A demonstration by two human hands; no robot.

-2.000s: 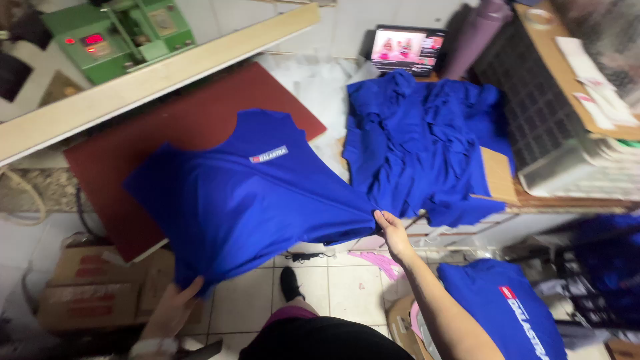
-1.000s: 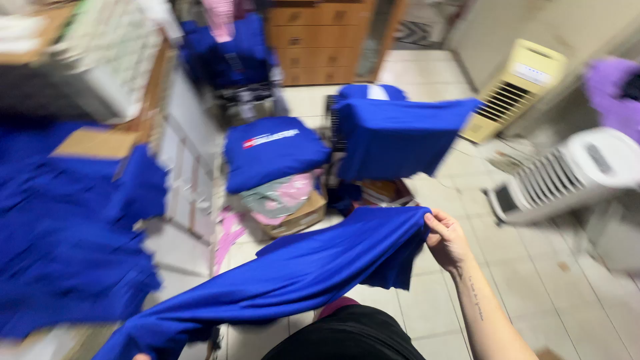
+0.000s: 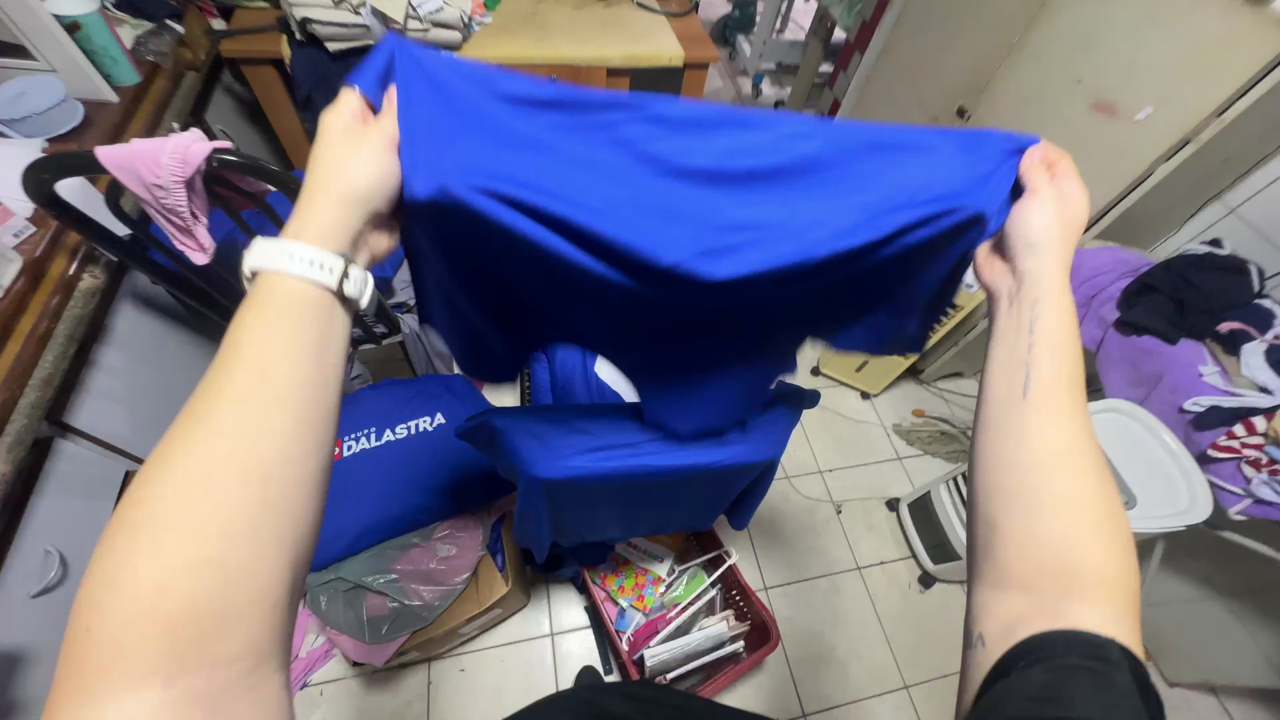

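Note:
A blue fabric garment (image 3: pixel 640 210) is stretched in the air between my two hands. My left hand (image 3: pixel 360 165) grips its upper left corner and wears a white wristband. At the opposite corner, my right hand (image 3: pixel 1035 210) has its fingers closed on the cloth. Below the raised garment, another blue garment (image 3: pixel 640 480) lies spread over a support that the cloth hides. To the left of it, a blue garment with white print (image 3: pixel 420 450) rests on a plastic bag (image 3: pixel 400 590) over a cardboard box.
A red basket (image 3: pixel 768 640) with papers and hangers stands on the tiled floor. A black metal chair (image 3: pixel 75 220) with pink cloth is at left. A white appliance (image 3: pixel 935 530) and a purple cloth with clothes (image 3: pixel 1110 300) are at right; a wooden table (image 3: pixel 580 35) stands behind.
The view has swung right from the worktop. The garment, over the red board two seconds ago, is now raised and spread between both hands.

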